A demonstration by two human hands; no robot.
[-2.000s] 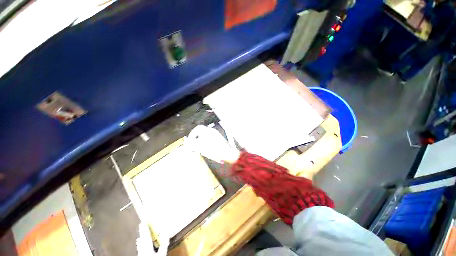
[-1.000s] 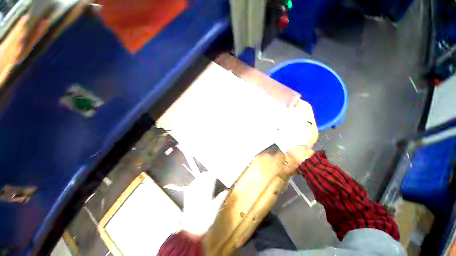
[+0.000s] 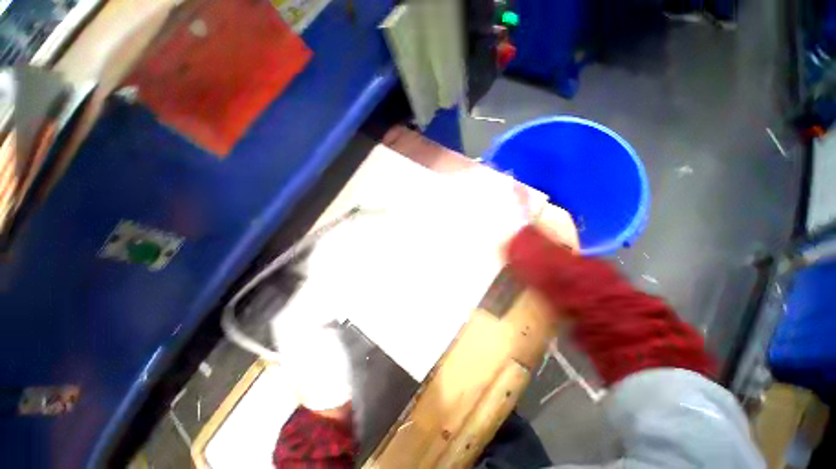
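Observation:
A stack of bright white sheet material (image 3: 412, 266) lies on the press bed, overexposed. My left hand (image 3: 314, 362), in a white glove, is at its near left edge, between the stack and the die. A thin pale strip (image 3: 240, 307) curves up from my left fingers and over the stack's far left side. My right hand (image 3: 515, 215) is at the stack's right side, blurred into the white; its fingers cannot be made out. The yellow-edged die (image 3: 220, 414) with a white sheet inside is at the lower left, partly cut off by the picture's edge.
A wooden ledge (image 3: 463, 389) runs along the bed's front. A round blue bin (image 3: 573, 183) stands beyond the right end, beside a brown board (image 3: 426, 151). The blue press beam (image 3: 183, 201) with an orange-red piece (image 3: 215, 73) is at the left. White scraps lie on the floor.
My left hand has moved up and left, and the strip is now raised in a curve. My right hand has moved up and inward over the stack. The view has shifted slightly.

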